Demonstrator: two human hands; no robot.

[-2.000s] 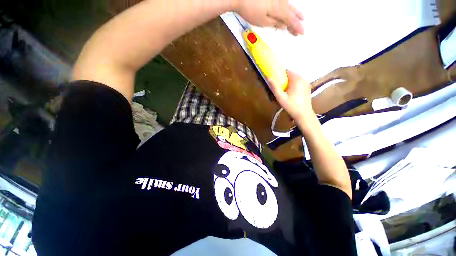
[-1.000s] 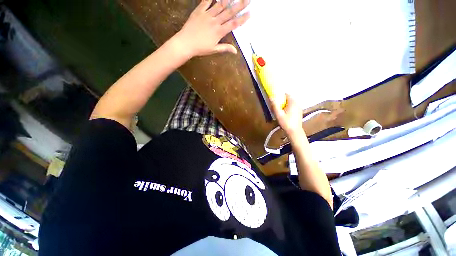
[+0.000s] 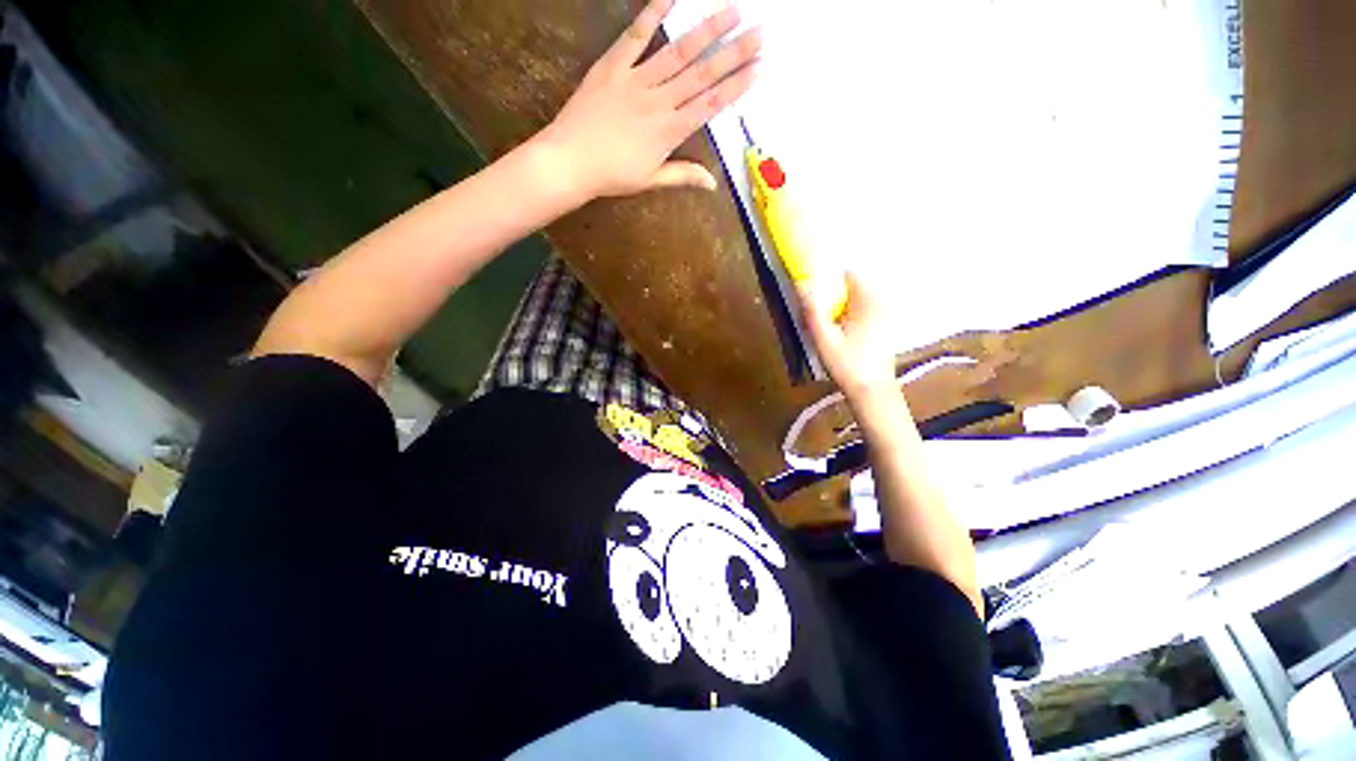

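A large white sheet [image 3: 1026, 149] lies on the brown wooden table, with a dark rim along its left and lower edges. My right hand [image 3: 849, 339] holds the rear of a yellow cutter [image 3: 779, 223] with a red button. Its thin dark tip points away from me at the sheet's left edge. My left hand [image 3: 640, 112] is spread with its palm down and holds nothing. Its fingers lie over the sheet's left edge, beyond the cutter tip. A narrow dark strip [image 3: 779, 305] lies just left of the cutter.
Curved white and black offcuts [image 3: 974, 419] lie near my right wrist, beside a tape roll [image 3: 1096, 406]. Long white lengths [image 3: 1130, 454] lie along the right side. A white piece with a dark edge [image 3: 1309, 268] is at the far right. The table's near edge [image 3: 595, 283] runs diagonally.
My left hand has moved back from over the sheet ahead of the cutter to its left edge, with fingers spread. My right hand still holds the cutter. The view has shifted, showing more printed border.
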